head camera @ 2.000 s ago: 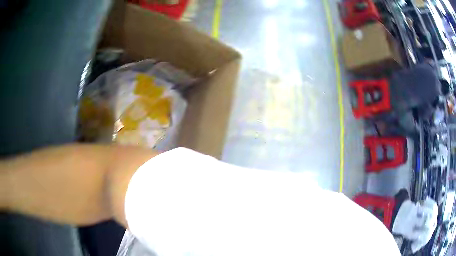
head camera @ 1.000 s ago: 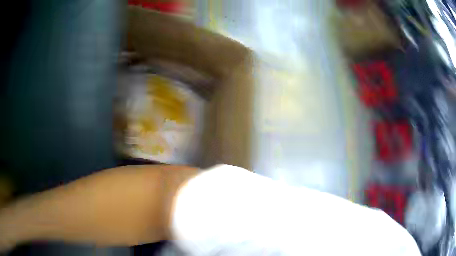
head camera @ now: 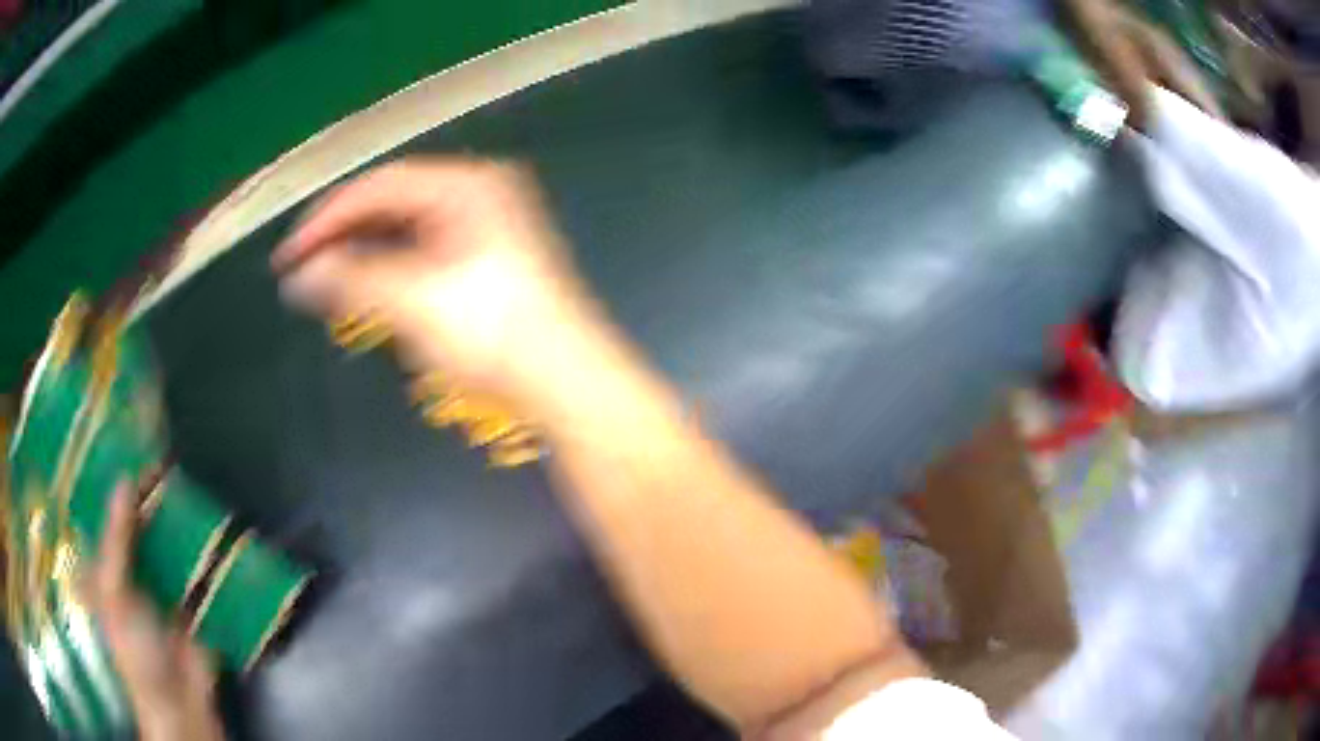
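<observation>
My left hand [head camera: 149, 644], blurred and cut off by the bottom edge, holds a green PCB panel [head camera: 185, 547] at the lower left. The panel has several boards with pale rails between them. My right hand [head camera: 460, 261] is over the dark bench mat, right of the panel. Its thumb and forefinger are bent towards each other; blur hides whether anything is between them. Loose orange-yellow flex pieces [head camera: 481, 423] lie on the mat beneath and beside this hand, partly covered by it.
Green boards with orange pieces [head camera: 55, 420] overlap at the far left. The bench [head camera: 782, 275] has a pale edge [head camera: 391, 119]. An open cardboard box [head camera: 999, 543] stands at the lower right, with a red stool [head camera: 1079, 391] beyond. A person in a white sleeve [head camera: 1230, 246] is at upper right.
The view has swung from the floor and cardboard box to the bench. Both hands, the green panels and the loose flex pieces now show. The box appears farther right and lower.
</observation>
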